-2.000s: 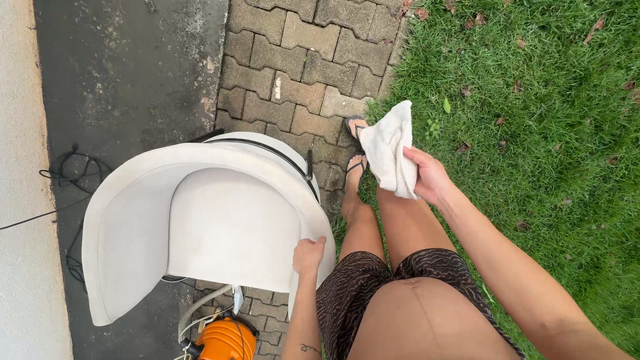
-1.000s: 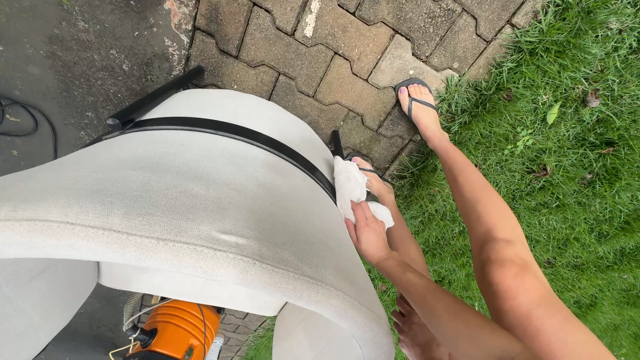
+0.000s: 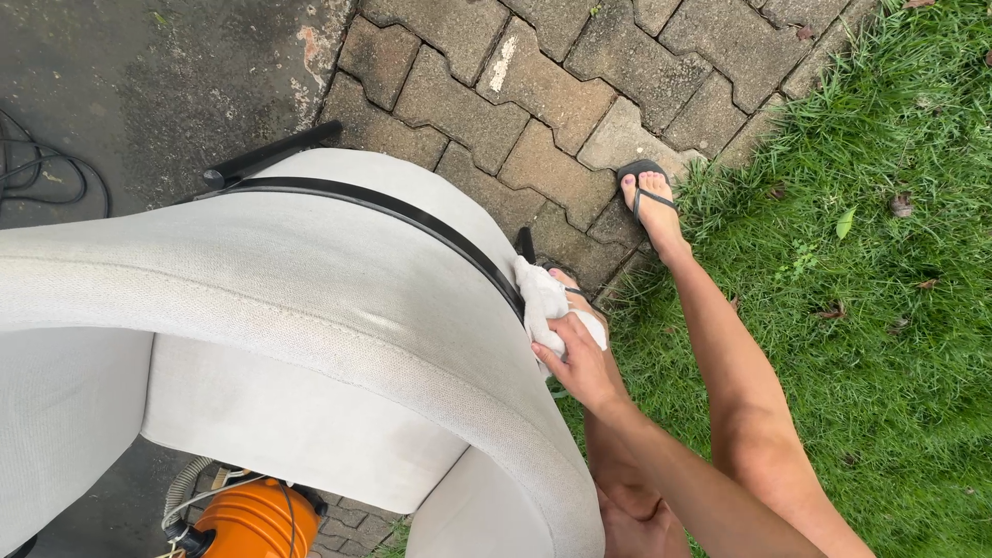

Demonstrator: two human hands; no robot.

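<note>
A pale grey upholstered armchair point(image 3: 349, 271) fills the left and middle of the view, its curved outer back towards me. A black band point(image 3: 387, 211) runs round its lower part, with a black leg point(image 3: 271, 153) at the far side and another leg point(image 3: 525, 245) near my foot. My right hand point(image 3: 570, 356) holds a bunched white cloth point(image 3: 542, 298) against the chair's outer side, at the right end of the band. The thumb lies nearest the upholstery. My left hand is not in view.
An orange ribbed canister point(image 3: 252, 521) with a grey hose point(image 3: 180, 488) stands below the chair seat. Black cable point(image 3: 58, 159) lies coiled on the dark concrete at left. Interlocking pavers point(image 3: 535, 93) meet grass point(image 3: 868, 310) at right. My feet wear dark flip-flops point(image 3: 640, 168).
The right hand, earlier holding the cloth out over the grass edge, has brought it to the chair's side. The left hand, seen on the chair's rim two seconds ago, has left view. The view is much closer.
</note>
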